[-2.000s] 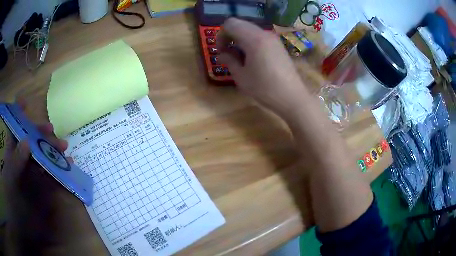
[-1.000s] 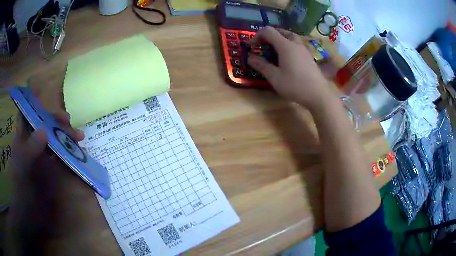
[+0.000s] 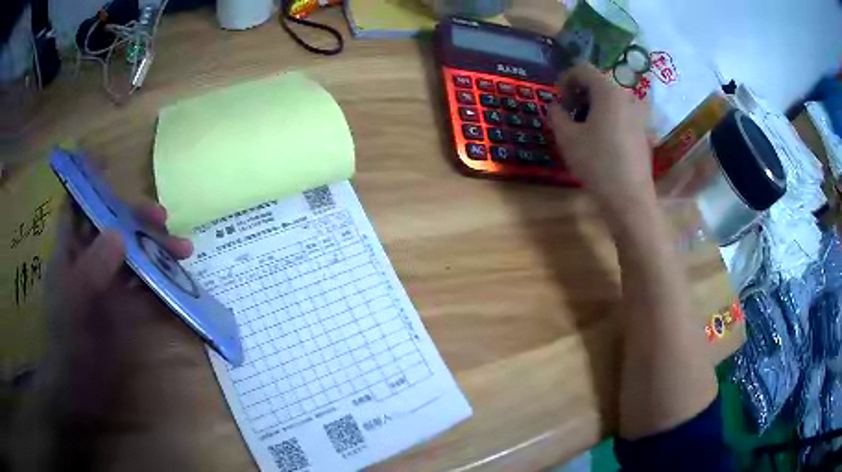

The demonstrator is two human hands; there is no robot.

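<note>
A smartphone (image 3: 152, 258) with a bluish back and round camera area is held tilted in my left hand (image 3: 102, 277), which is dark and partly blurred. A sales slip book (image 3: 323, 323) with a white gridded sheet and QR codes lies beside it, its yellow-green copy sheets (image 3: 254, 152) folded back over the top. My right hand (image 3: 600, 124) is over the right side of the orange-red calculator (image 3: 503, 115) and hides its right-hand keys. Its fingers are bent; I cannot tell if they touch a key. No pen shows.
A lidded glass jar (image 3: 739, 175) stands right of my right hand. A green mug (image 3: 598, 32) is behind the calculator. Cables (image 3: 129, 46) and a black loop cord (image 3: 314, 37) lie at the back. A yellow book with black handwriting (image 3: 32, 267) is at far left; bagged goods (image 3: 785, 341) are at right.
The whole view has shifted, so the desk things appear farther right. My right hand has moved from the calculator's middle keys to its right side. My left hand still holds the smartphone over the slip book's left edge.
</note>
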